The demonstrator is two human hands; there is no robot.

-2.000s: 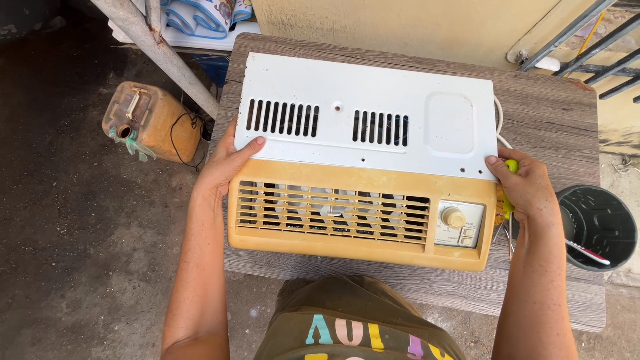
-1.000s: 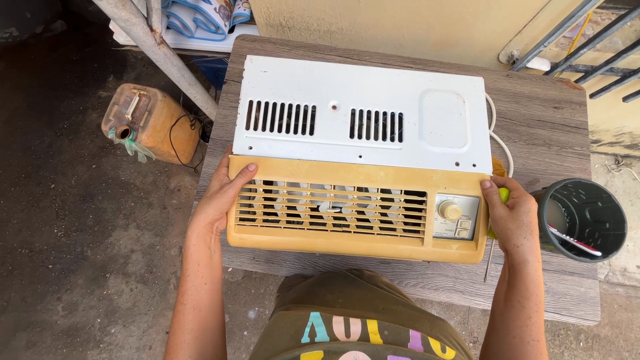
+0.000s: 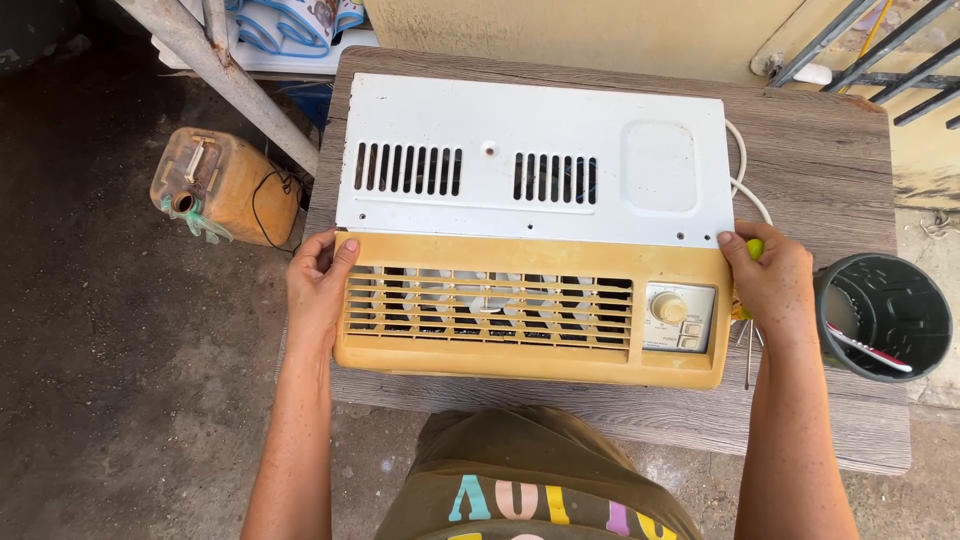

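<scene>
A small air conditioner, apparently a window unit, lies on a wood-grain table (image 3: 817,172). Its white metal housing (image 3: 555,120) has two rows of vent slots. Along the near side runs a yellowed plastic front panel (image 3: 487,360) with a louvred grille and a control panel (image 3: 679,316) with a knob. My left hand (image 3: 319,281) grips the left end of the front panel, thumb on its top edge. My right hand (image 3: 772,274) holds the right end where panel and housing meet. Beside its fingers show a yellow-green handle (image 3: 754,249) and thin metal shafts (image 3: 748,356), partly hidden.
A dark bucket (image 3: 825,285) with a red-and-white brush-like object (image 3: 870,349) stands at the right. A white cord (image 3: 742,154) loops behind the unit. Left on the floor is a dirty plastic jerrycan (image 3: 259,195), near a metal post (image 3: 240,94). Metal bars (image 3: 862,64) are at back right.
Two seconds ago my left thumb lay on the white housing; now it is on the yellowed front panel. My right hand stays at the right end.
</scene>
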